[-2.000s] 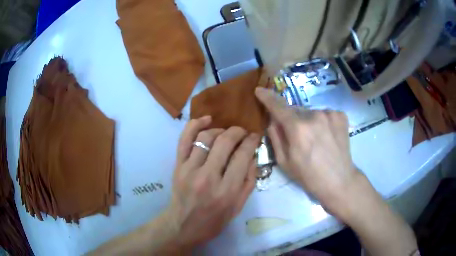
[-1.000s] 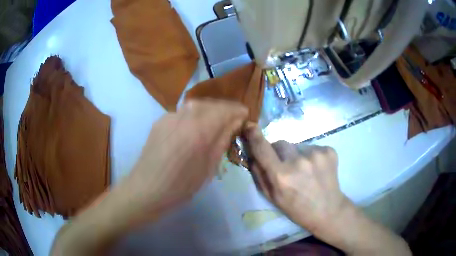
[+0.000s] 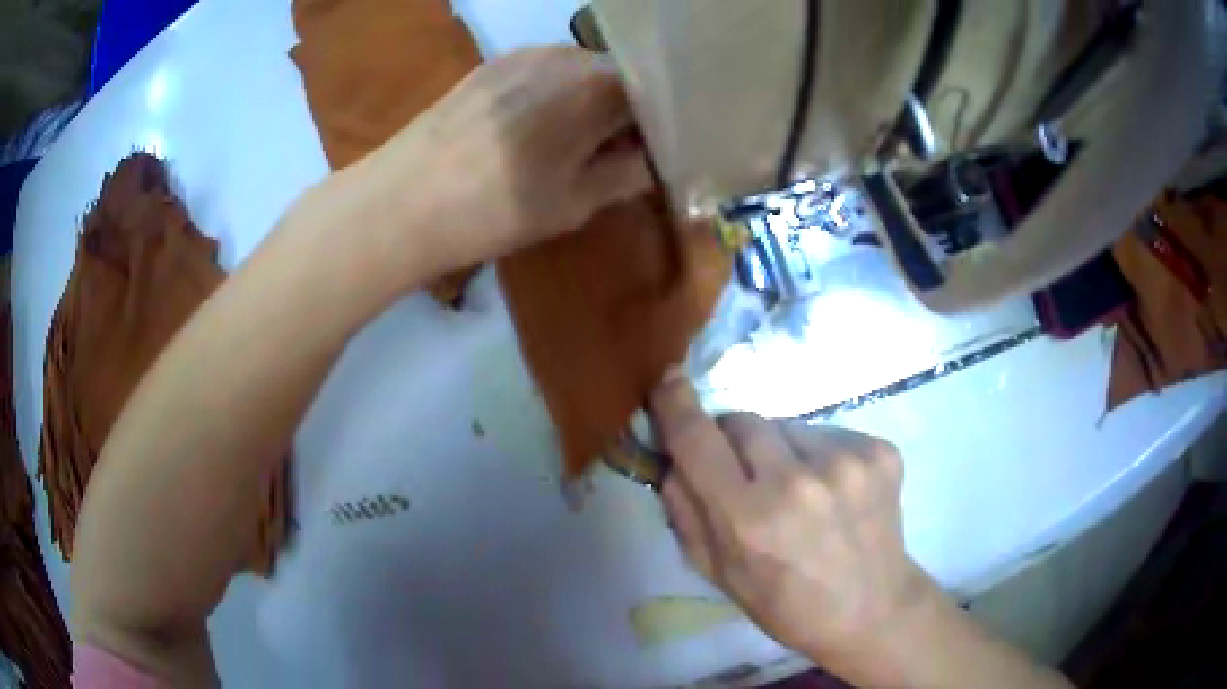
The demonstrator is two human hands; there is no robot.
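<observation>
A rust-brown leather panel [image 3: 599, 316] lies at the left side of the presser foot [image 3: 774, 263], its pointed corner towards me. My left hand [image 3: 552, 141] is at the panel's far end beside the machine head, its fingertips partly hidden; it appears to hold the panel there. My right hand [image 3: 781, 518] is at the panel's near right edge, thumb and index finger pinched at the edge, over a small metal fitting [image 3: 637, 458]. The cream sewing machine head [image 3: 754, 94] stands over the far part of the panel.
A stack of cut panels [image 3: 128, 337] lies at left, partly behind my left forearm. Another brown panel [image 3: 384, 74] lies at the back. A dark pouch [image 3: 1087, 296], loose leather pieces [image 3: 1171, 343] and red-handled snips [image 3: 1177, 256] lie at right. A beige patch [image 3: 686, 617] is near the front edge.
My left hand has moved from the panel's near edge away to its far end. The panel has turned and now stretches towards me. My right hand has moved nearer and left from the foot.
</observation>
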